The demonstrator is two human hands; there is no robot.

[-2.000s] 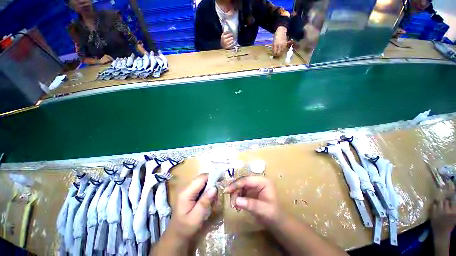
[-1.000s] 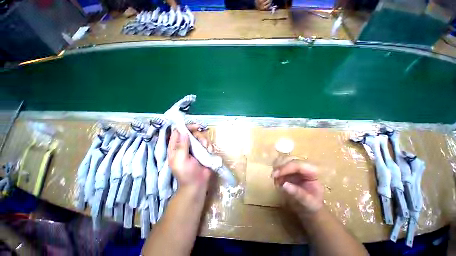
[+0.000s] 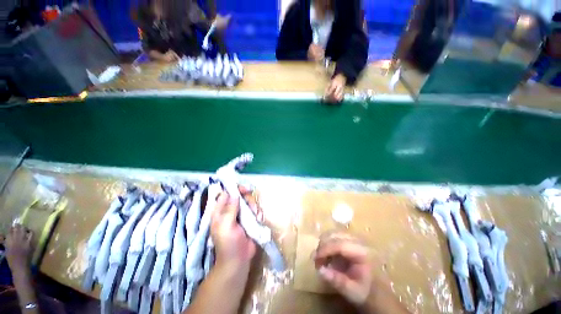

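Observation:
My left hand is closed around a grey handle-like piece, tilted, its curved head up toward the belt and its flat tail down to the right. My right hand is over the bench with its fingers curled; whether something small is between the fingertips cannot be told. A tan pad lies flat between my hands, partly under my right hand. A white disc lies just above my right hand. A row of several grey pieces lies left of my left hand.
More grey pieces lie at the right. A green belt runs across behind the bench. A yellow strip and another person's hand are at the left. People work across the belt beside a grey row.
Since two seconds ago, my left hand has moved left and now shows a whole grey piece. My hands have moved apart. Over the last second the view has tilted up, and a hand has appeared at far left.

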